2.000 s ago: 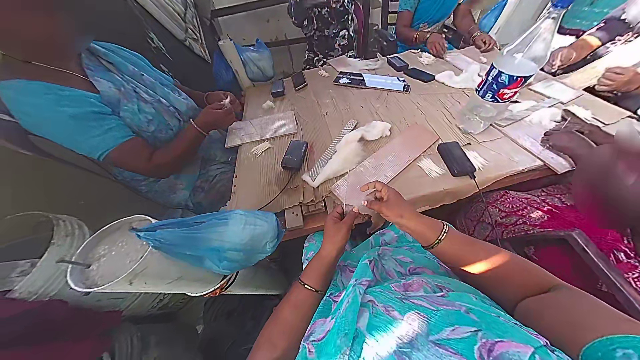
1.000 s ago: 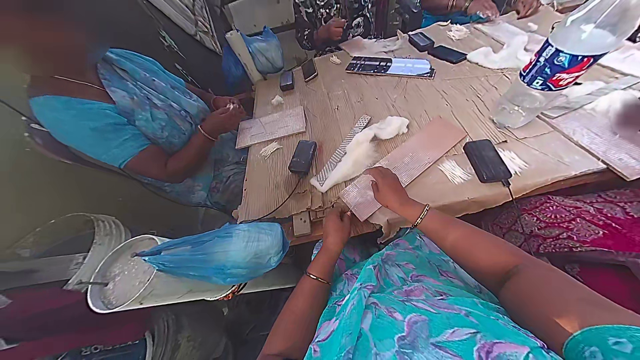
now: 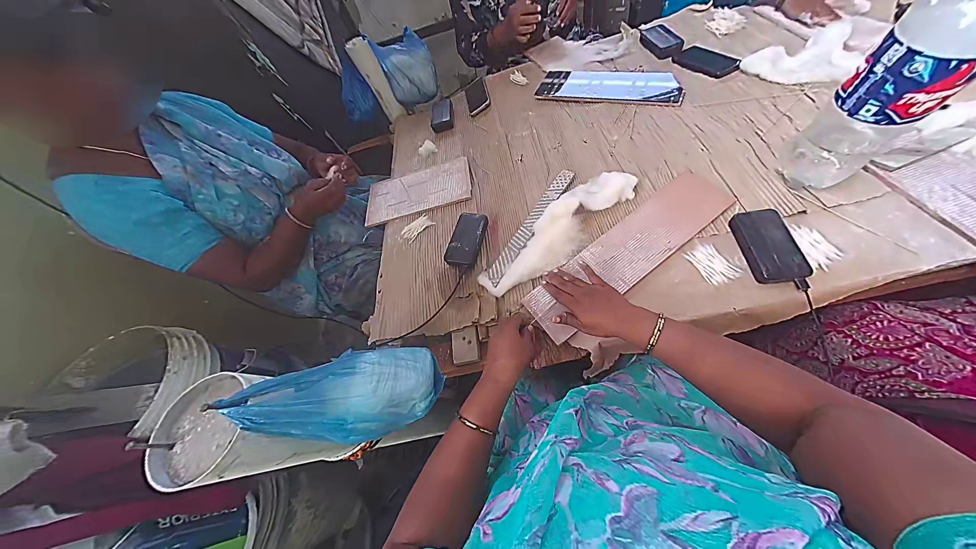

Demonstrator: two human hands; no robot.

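My right hand (image 3: 591,305) lies palm down with its fingers spread on the near end of a pinkish ribbed board (image 3: 656,232). At the board's near left corner, by the table edge, my left hand (image 3: 512,343) has its fingers curled; a thin pale tip shows by them, too small to name. White cotton wool (image 3: 553,236) lies left of the board, partly over a patterned strip (image 3: 531,226). Right of the board are piles of thin white cotton wicks (image 3: 713,264) and a black device with a cable (image 3: 770,245).
A plastic bottle (image 3: 831,145) stands at the right. Phones, a shiny flat panel (image 3: 610,88) and another ribbed board (image 3: 419,191) lie on the cardboard-covered table. A person sits at the left; others are across. A white bucket (image 3: 191,438) and blue plastic bag (image 3: 343,393) are at lower left.
Two seconds ago my hands were together at the board's near end, fingers raised. Now my right hand is flat on the board and my left is apart from it at the corner.
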